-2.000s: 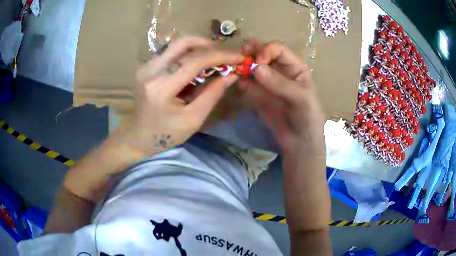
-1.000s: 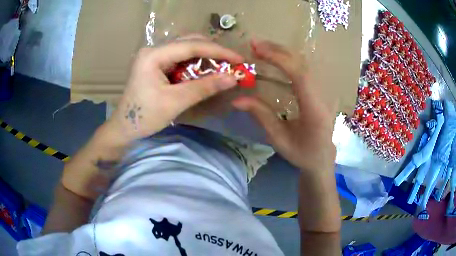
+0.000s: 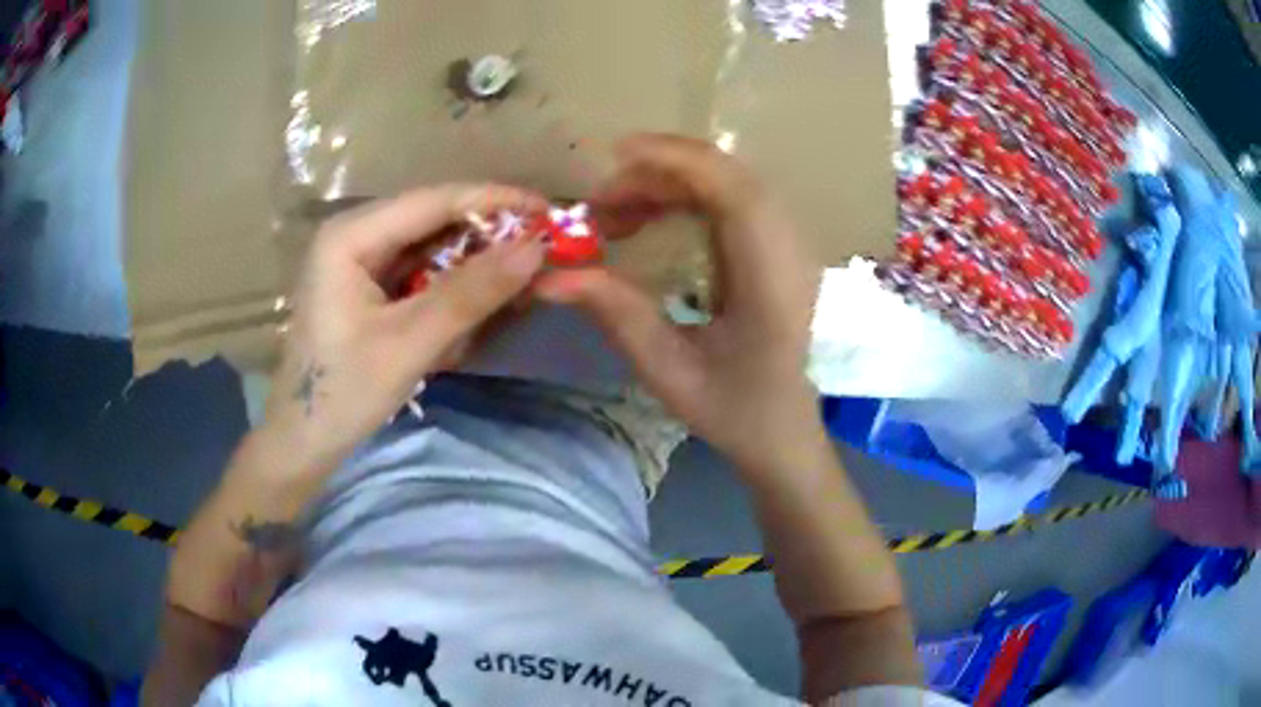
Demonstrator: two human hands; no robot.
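Note:
My left hand holds several red and white figurines in a row between its fingers and thumb. The end figurine has a round red part and sticks out past the fingertips. My right hand is beside that figurine, its thumb at the red part and its index finger curled above. Blur hides whether the right fingers grip it. A small whitish cup stands on a dark smudge on the brown cardboard sheet.
Dense rows of red-headed figurines lie on the metal top at right. Light-blue gloves hang beyond them. A white-pink heap of parts is at the top edge. Shiny tape crosses the cardboard. Blue bins stand below right.
The view has shifted, so the bench things sit further left. My right hand has moved from the end figurine, opened beside it, and come back close to it. My left hand still holds its figurines.

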